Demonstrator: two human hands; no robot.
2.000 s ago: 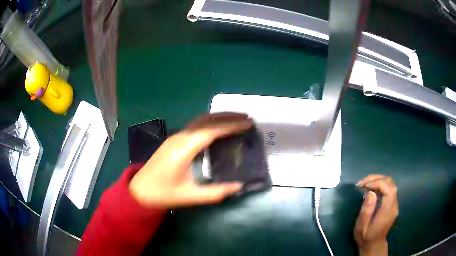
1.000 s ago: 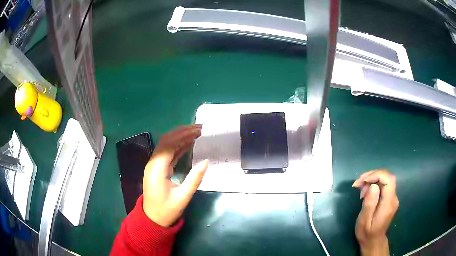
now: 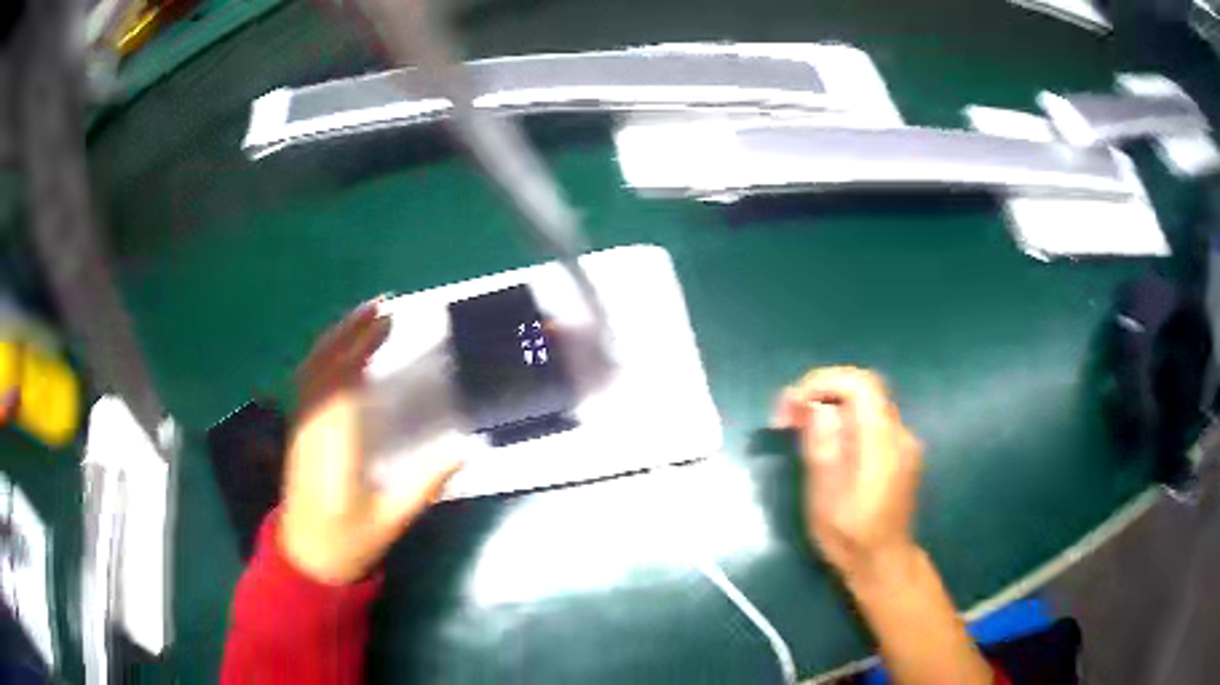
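Note:
A white lamp base (image 3: 649, 361) lies on the green mat, its arm (image 3: 515, 161) rising from it, blurred. A small dark block (image 3: 502, 355) with several small lit marks lies on the base. My left hand (image 3: 348, 462) is at the base's left edge, fingers and thumb apart, not touching the block. My right hand (image 3: 852, 462) is over the mat right of the base, fingers curled; whether it holds anything cannot be told. A white cord (image 3: 749, 609) runs on the mat below the base.
A dark phone (image 3: 250, 468) lies left of my left hand. Folded lamps (image 3: 562, 83) lie along the back and right (image 3: 923, 158). Another white base (image 3: 130, 522) and a yellow item (image 3: 44, 388) are at the left. A dark object (image 3: 1153, 381) is at the right edge.
The dark block was set down on the base and my left hand let go of it. Since then the view has swung right, and small lit marks now show on the block.

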